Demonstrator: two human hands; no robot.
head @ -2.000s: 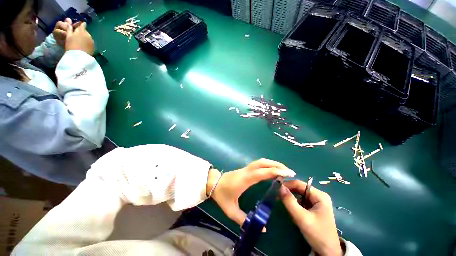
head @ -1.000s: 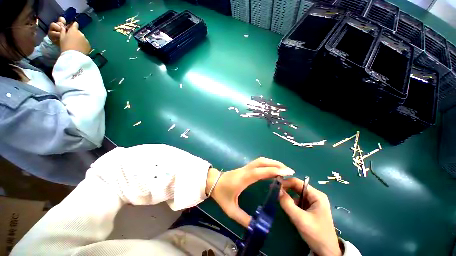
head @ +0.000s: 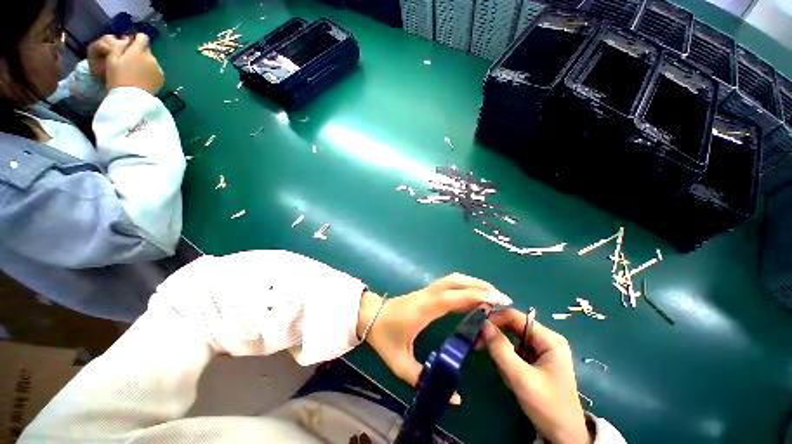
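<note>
My left hand [head: 421, 325] grips a dark blue phone middle frame [head: 441, 375] by its edges, thumb and index at the upper end. The frame is held upright and nearly edge-on over the bench's near edge; its lower end reaches the picture's bottom. My right hand [head: 534, 364] has its fingertips against the frame's upper end, close to the left fingertips. Tweezers [head: 527, 330] are tucked in its fingers, pointing up. Whether a strip is between the fingertips cannot be told.
Scrap piles lie on the green bench [head: 365, 234]: a dark-pale pile [head: 465, 192] ahead, pale slivers [head: 622, 270] at right. Stacked black trays [head: 608, 113] stand at far right, grey slotted trays [head: 452, 26] behind, a black parts tray [head: 297, 62] farther off. A coworker [head: 87, 182] sits at left.
The frame has tilted and turned slightly in my left hand. My right fingers and the tweezers have shifted slightly. The coworker's hands have moved a little.
</note>
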